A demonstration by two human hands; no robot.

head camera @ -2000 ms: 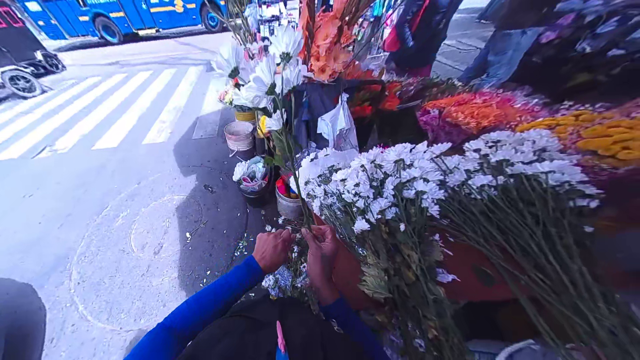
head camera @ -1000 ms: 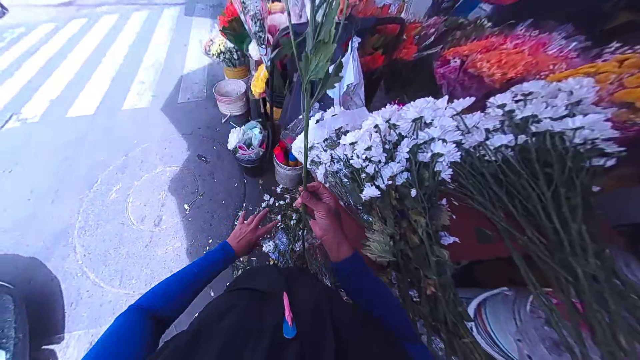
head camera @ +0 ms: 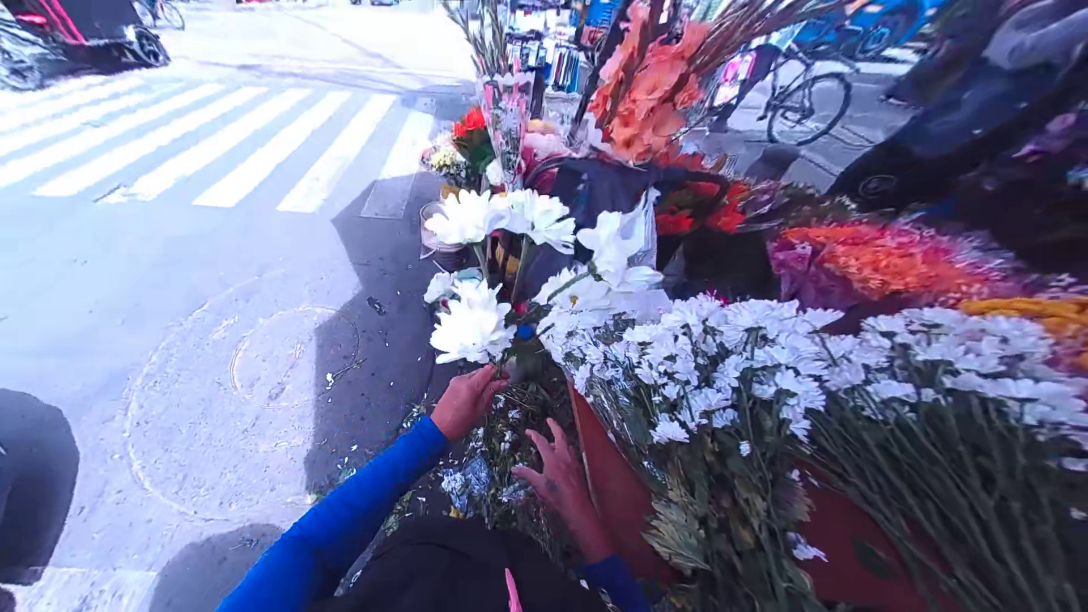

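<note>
My left hand is closed around the stem of a spray of large white chrysanthemums, just beneath the lowest bloom. Several blooms spread above and to the right of the hand. My right hand is lower and to the right, its fingers apart and nothing in it. Beside it on the right lies a big bunch of small white daisy-like flowers, with green stems pointing toward me. A second white bunch lies farther right. The lower stem of the held spray is hard to make out.
Orange gladioli stand beyond the held blooms. Pink and orange flowers lie at the back right. A brown board edge runs beside my right hand. Cut leaves and petals litter the ground. Behind are a bicycle, a crosswalk and a person at right.
One second ago my right hand held the stem and my left hand was apart from it. Now my left hand grips the stem and my right hand has let go. The white blooms are back in view.
</note>
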